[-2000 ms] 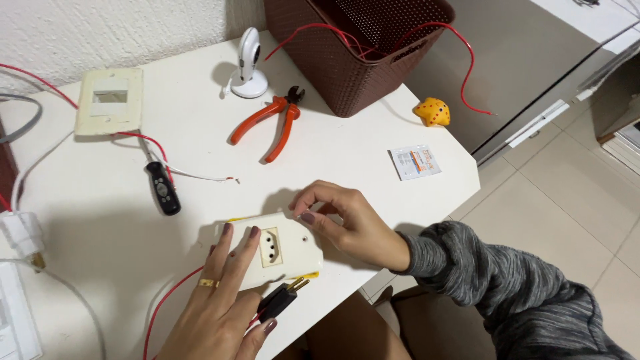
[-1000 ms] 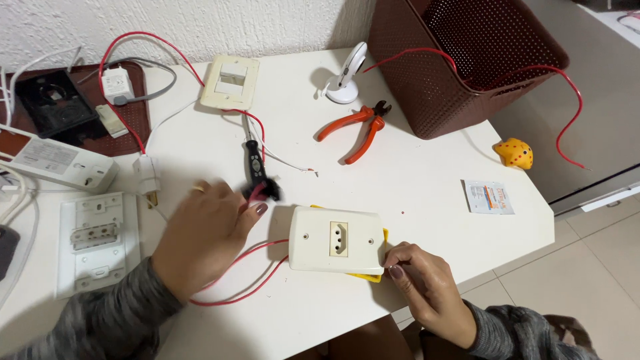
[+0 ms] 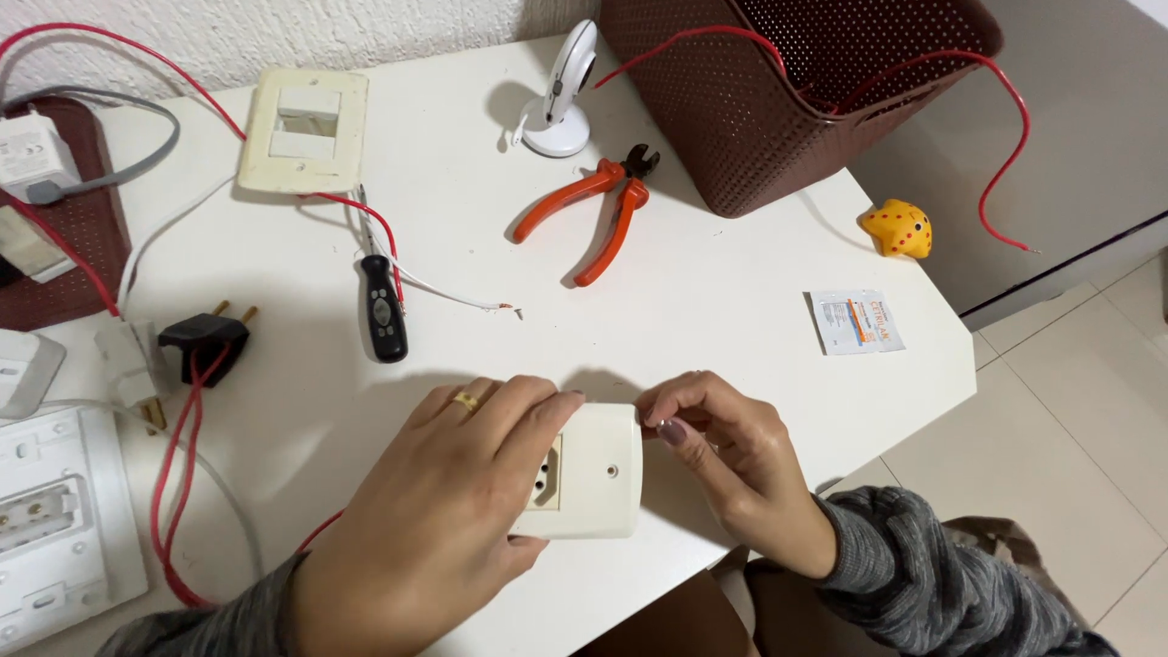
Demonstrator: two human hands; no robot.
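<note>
My left hand (image 3: 456, 493) is laid over the cream socket plate (image 3: 613, 511) and grips it by its top and bottom edges, covering its left part. One screw hole shows on the plate's right side. My right hand (image 3: 730, 456) is at the plate's upper right corner, with thumb and forefinger pinched around something tiny that I cannot make out. A black plug (image 3: 205, 338) with red wires lies to the left. Beyond my hands lie a black-handled screwdriver (image 3: 383, 315) and orange-handled cutting pliers (image 3: 610, 214) with parted handles.
A cream switch plate (image 3: 303, 132), a white camera on a stand (image 3: 558, 128) and a brown perforated basket (image 3: 730, 137) stand farther back. A yellow starfish toy (image 3: 899, 228) and a sachet (image 3: 855, 322) lie at right. White electrical frame (image 3: 82, 520) at lower left.
My left hand has let go of the black plug, which now lies on the table, and has moved right onto the socket plate. The yellow piece under the plate no longer shows.
</note>
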